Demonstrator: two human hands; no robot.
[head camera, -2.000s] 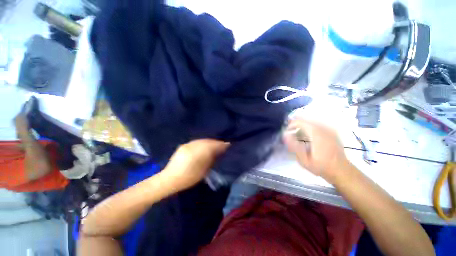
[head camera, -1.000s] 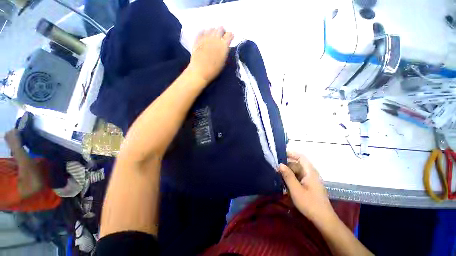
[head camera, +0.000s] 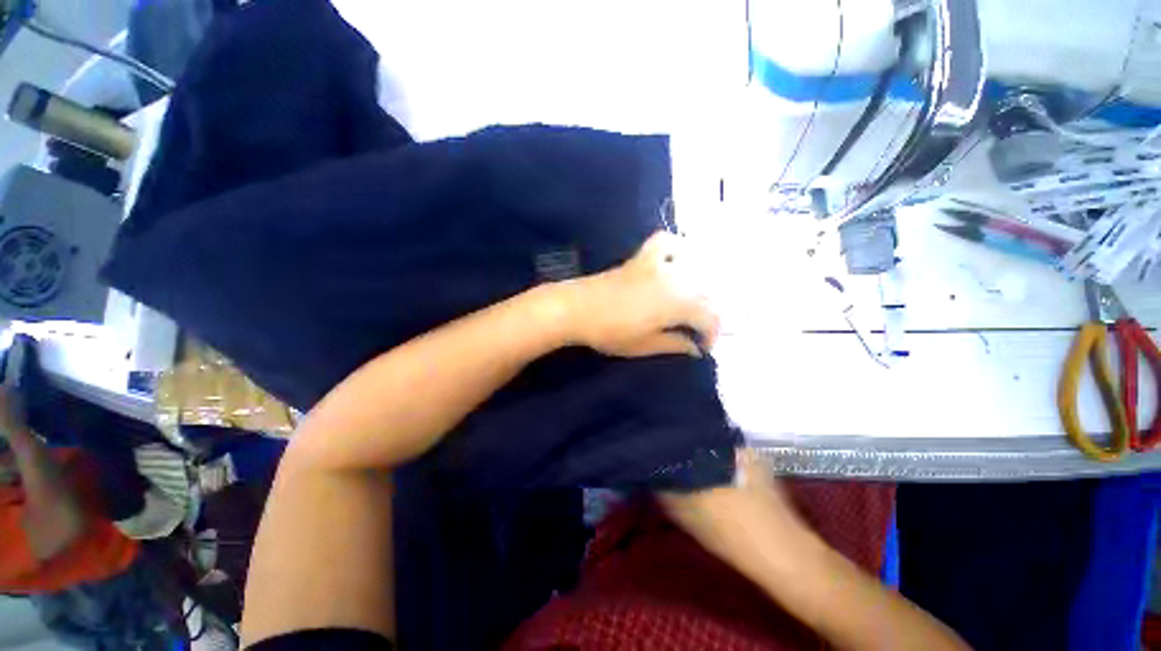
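A dark navy garment (head camera: 382, 242) lies spread over the white machine table (head camera: 815, 420), its near part hanging over the front edge. A small printed patch (head camera: 558, 263) shows on it. My left hand (head camera: 649, 299) grips the cloth near its right edge, with a dark fold between the fingers. My right hand (head camera: 738, 496) is blurred and holds the lower right corner of the garment at the table's front edge; its fingers are partly hidden by cloth.
The sewing machine head (head camera: 866, 89) stands at the upper right, with a grey block (head camera: 871, 242) below it. Scissors (head camera: 1097, 394), small snips (head camera: 1006, 233) and heaped white strips (head camera: 1108, 191) lie at the right. A person in orange (head camera: 51, 521) is at the lower left.
My left hand has moved down and right from the garment's top edge. The garment's right part is folded over, and its pale inner edge no longer shows. The view has shifted slightly.
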